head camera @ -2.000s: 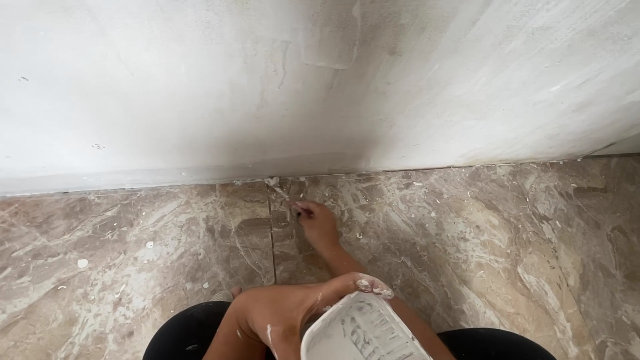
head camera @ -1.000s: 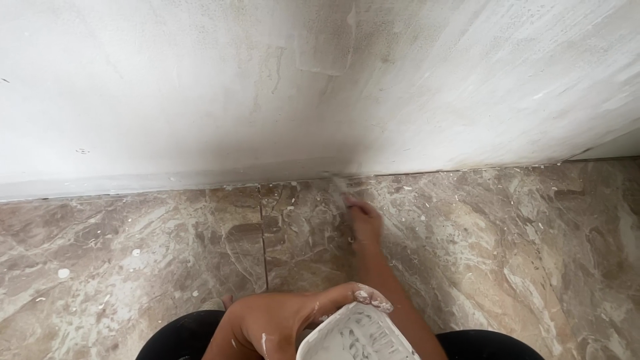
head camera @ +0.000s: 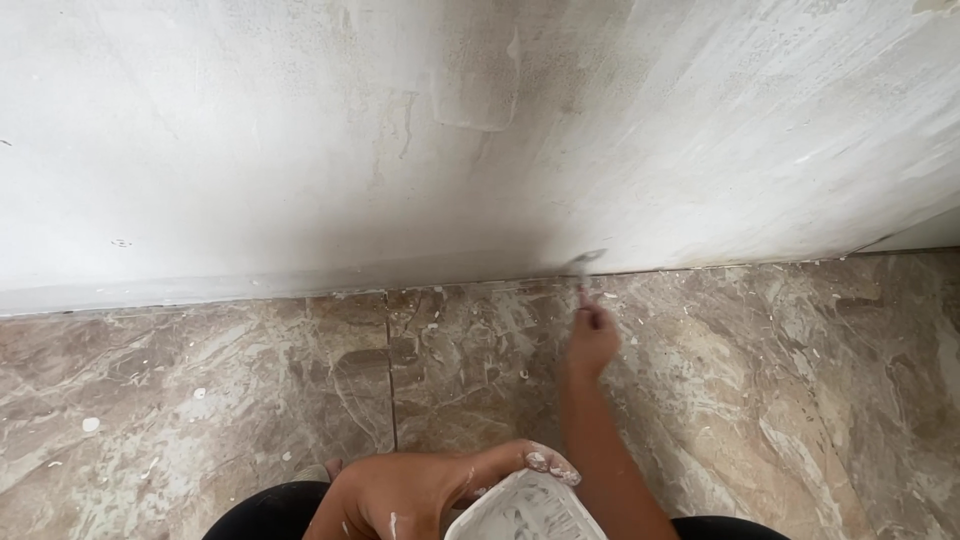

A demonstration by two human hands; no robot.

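Observation:
My left hand [head camera: 450, 484] grips the rim of a white plastic tub [head camera: 525, 510] at the bottom centre; its thumb is smeared with white paste, and more paste coats the inside of the tub. Farther forward, my right hand [head camera: 595, 330] is closed on the handle of a small tool, apparently a putty knife [head camera: 587, 259], blurred by motion. The blade lies at the foot of the white-coated wall [head camera: 300, 150], just above where it meets the floor.
Brown marbled floor tiles [head camera: 262, 390] bear white drips and specks, with a dark joint [head camera: 391, 375] running toward the wall. My knees in black show at the bottom edge. A greenish-grey surface [head camera: 926, 231] adjoins the wall at the far right.
My right hand has moved to the right along the foot of the wall with the tool, past the tile joint. My left hand still holds the tub near my body.

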